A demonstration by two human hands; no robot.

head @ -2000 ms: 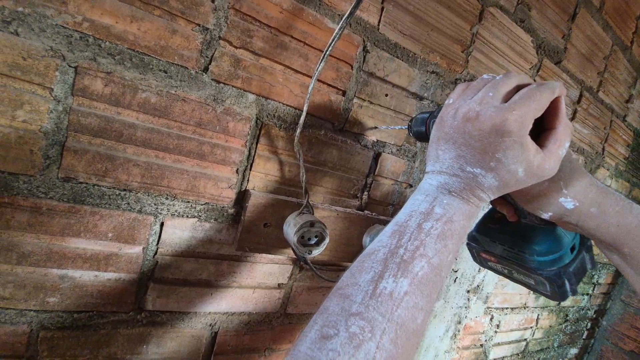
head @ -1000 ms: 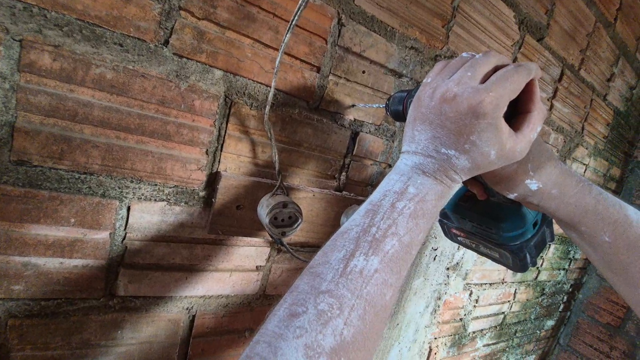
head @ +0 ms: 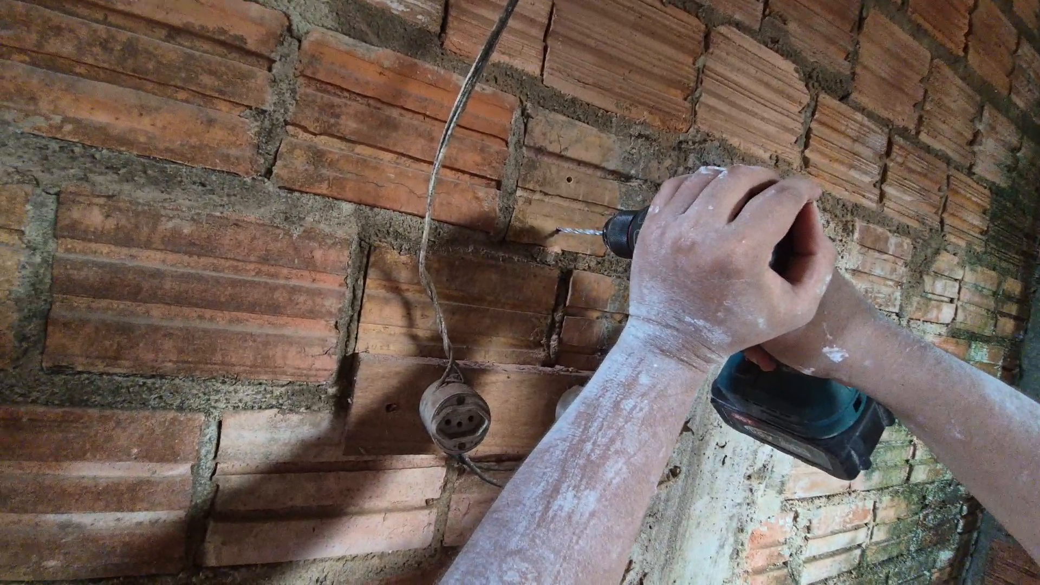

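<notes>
My left hand [head: 723,252], dusted with white powder, is closed over the top of a teal and black cordless drill [head: 796,414]. Behind and below it, my right hand [head: 821,325] grips the drill's handle, mostly hidden by the left one. The drill points left, and the tip of its twist drill bit [head: 580,232] meets the face of a hollow clay brick [head: 536,215]. A small round hole [head: 569,179] shows in the brick just above the bit. Whether the bit is turning cannot be told.
A round power socket [head: 457,416] sits on a wooden board [head: 520,406], below and left of the drill. A twisted electrical cable [head: 431,219] runs down the wall to it. Partly behind my left forearm is a pale round fitting [head: 567,400]. The brick wall recedes to the right.
The view has shifted. Both hands keep their hold on the drill, and the bit stays at nearly the same part of the wall.
</notes>
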